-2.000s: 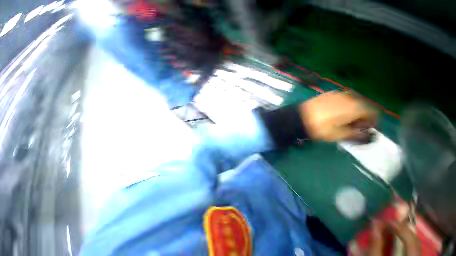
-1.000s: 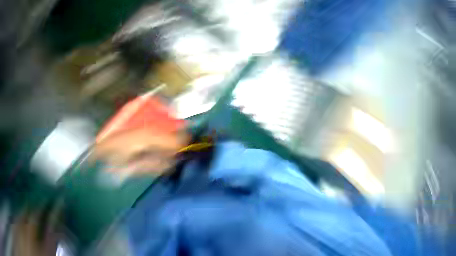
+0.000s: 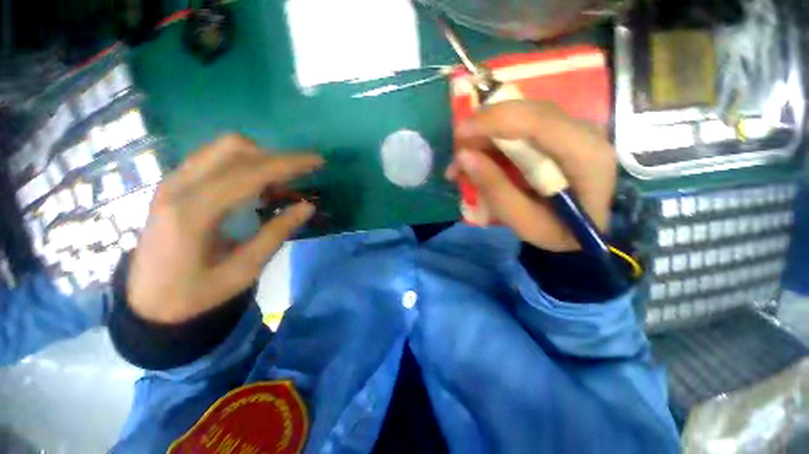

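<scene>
My right hand [image 3: 541, 168] holds a soldering iron [image 3: 532, 164] like a pen, over the red pad [image 3: 577, 84]. Its metal tip points up and away from me. My left hand [image 3: 213, 222] is over the green mat [image 3: 239, 102], thumb and fingers apart around a small dark part [image 3: 288, 199]. Blur hides whether the fingers grip it. A pale round disc [image 3: 406, 158] lies between my hands. Silvery tweezers [image 3: 404, 82] lie between the white sheet [image 3: 355, 40] and the red pad.
A metal tray [image 3: 710, 164] with a yellow-brown sponge [image 3: 682, 67] is at upper right. Below it is a component tray [image 3: 710, 253] with silvery blocks in rows. A loosely filled tray [image 3: 111, 182] is at left. A dark round object [image 3: 208, 34] is at upper left. Another blue sleeve [image 3: 44, 319] shows at left.
The view has swung from strong blur and tilt to looking down at the bench. Both hands are now clearly in view, and the soldering iron now shows in my right hand.
</scene>
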